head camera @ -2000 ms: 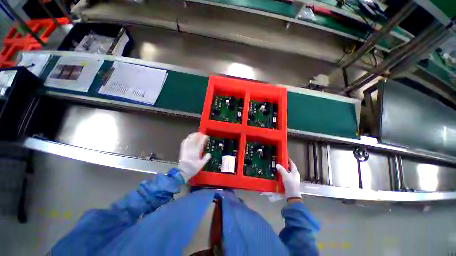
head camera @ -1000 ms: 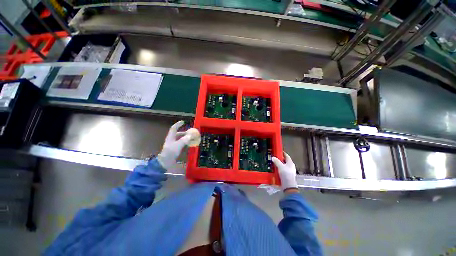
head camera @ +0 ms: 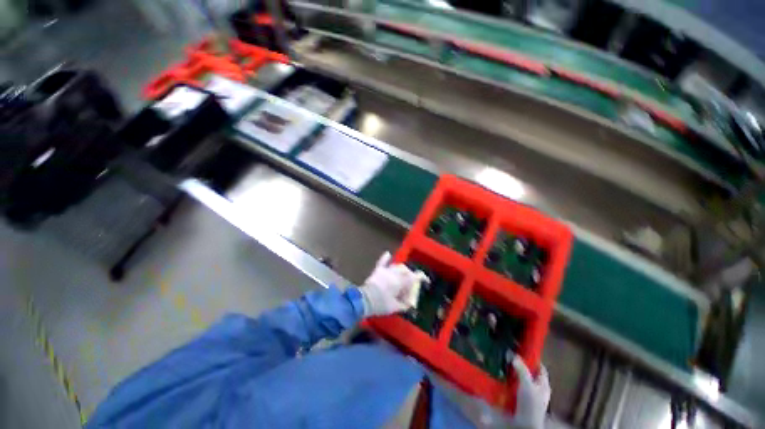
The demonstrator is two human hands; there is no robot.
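Observation:
The red-orange foam tray point(head camera: 471, 274) is tilted in view, with a green circuit board in each square pocket, such as the upper right one point(head camera: 513, 256). My left hand point(head camera: 388, 286), in a white glove, is at the tray's left side and holds a small pale roll point(head camera: 413, 291) between the fingers, over the edge of the lower-left pocket. My right hand point(head camera: 532, 394), also gloved, grips the tray's lower-right corner; its fingers are partly blurred. The picture is blurred by motion.
A green-topped line bench point(head camera: 631, 293) runs behind the tray, with paper sheets point(head camera: 345, 159) on it. Red-orange trays point(head camera: 210, 65) and a black bin point(head camera: 312, 90) are at the upper left. Dark equipment point(head camera: 59, 142) stands at the far left. A metal rail point(head camera: 260, 237) runs in front of the bench.
The view has turned left, so the bench now slants and the tray shows lower right. The white roll went from the lower-left board into my left hand, which has since moved to that pocket's edge.

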